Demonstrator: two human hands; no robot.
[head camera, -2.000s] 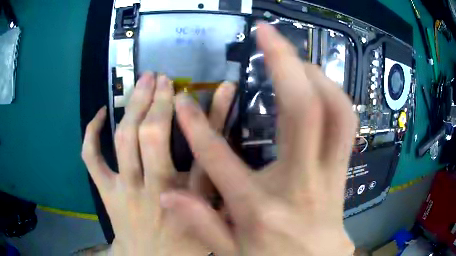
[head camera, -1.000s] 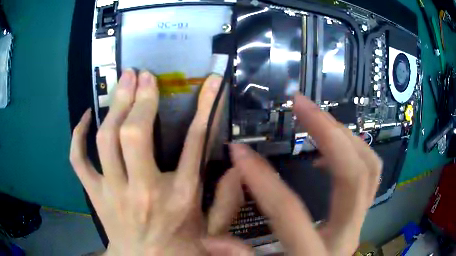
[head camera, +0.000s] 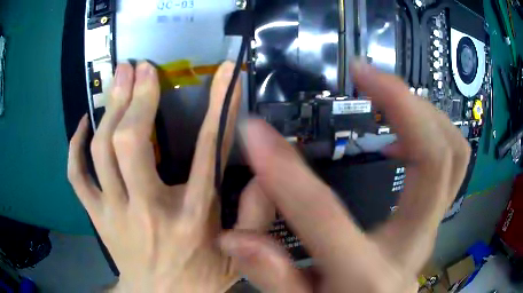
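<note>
The grey plate (head camera: 172, 37) with blue "QC-03" print lies in the laptop's left part. Yellow tape (head camera: 180, 73) covers part of a thin orange flex strip (head camera: 206, 69) crossing it. My left hand (head camera: 166, 217) lies over the plate, fingers spread, fingertips resting beside the tape. A black cable (head camera: 225, 120) runs down along and over my left index finger. My right hand (head camera: 355, 229) is blurred, its fingers apart. One fingertip is close to the right side of the cable; touching or not, I cannot tell. Nothing shows in it. The near part of the plate is hidden.
The mainboard (head camera: 281, 117) and glossy black film (head camera: 298, 51) are in the centre. A white ribbon with a blue end (head camera: 341, 144) sits above the battery (head camera: 355, 189). The right fan (head camera: 467, 60) is at the far right. Tools (head camera: 507, 114) lie on the green mat (head camera: 28, 154).
The laptop and my left hand have shifted left and up in view. The black cable now lies across my left index finger. My right hand has moved off the film and back, toward the battery side.
</note>
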